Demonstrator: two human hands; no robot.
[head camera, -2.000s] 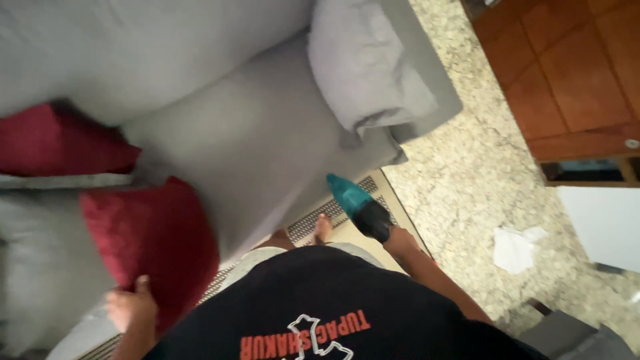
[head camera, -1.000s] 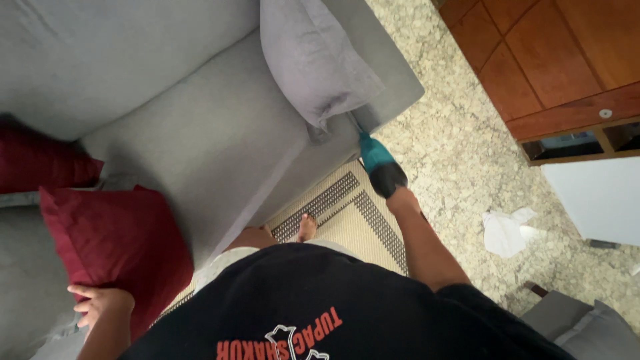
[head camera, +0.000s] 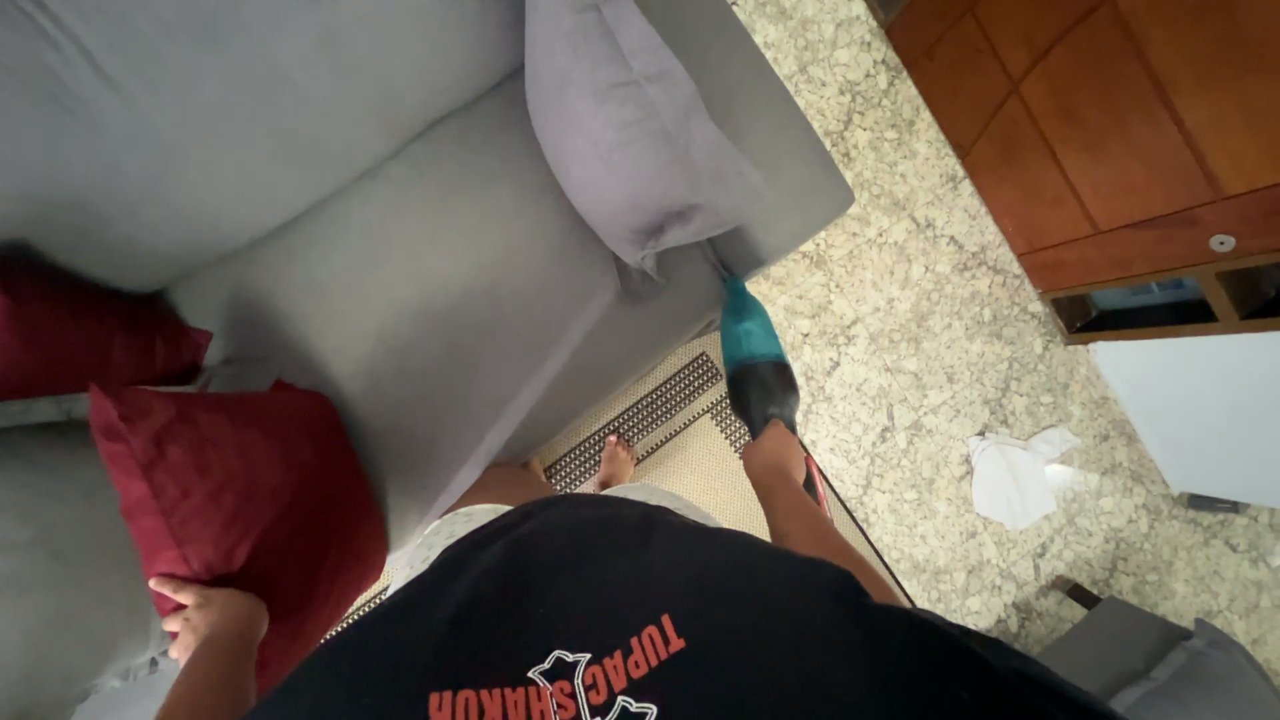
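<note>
My right hand (head camera: 776, 456) grips the rear of a teal and black handheld vacuum cleaner (head camera: 757, 350). The vacuum's nozzle end touches or nearly touches the front of the sofa arm, just below a grey cushion (head camera: 640, 140). At the lower left, my left hand (head camera: 212, 612) rests on a dark red cushion (head camera: 240, 490), fingers spread along its edge; whether it grips the fabric is unclear. The grey fabric sofa (head camera: 400, 260) spreads under both cushions. A second red cushion (head camera: 85, 330) lies at the far left.
A patterned beige rug (head camera: 690, 460) lies beneath my bare foot. On the speckled stone floor (head camera: 880, 330) is a white cloth (head camera: 1015, 478). A wooden cabinet (head camera: 1120, 110) stands upper right, a white panel (head camera: 1200, 410) below it, and a grey upholstered seat (head camera: 1130, 650) lower right.
The vacuum cleaner in my right hand has moved from the sofa's front edge toward the sofa arm's front. My left hand stays at the red cushion. The view has shifted somewhat.
</note>
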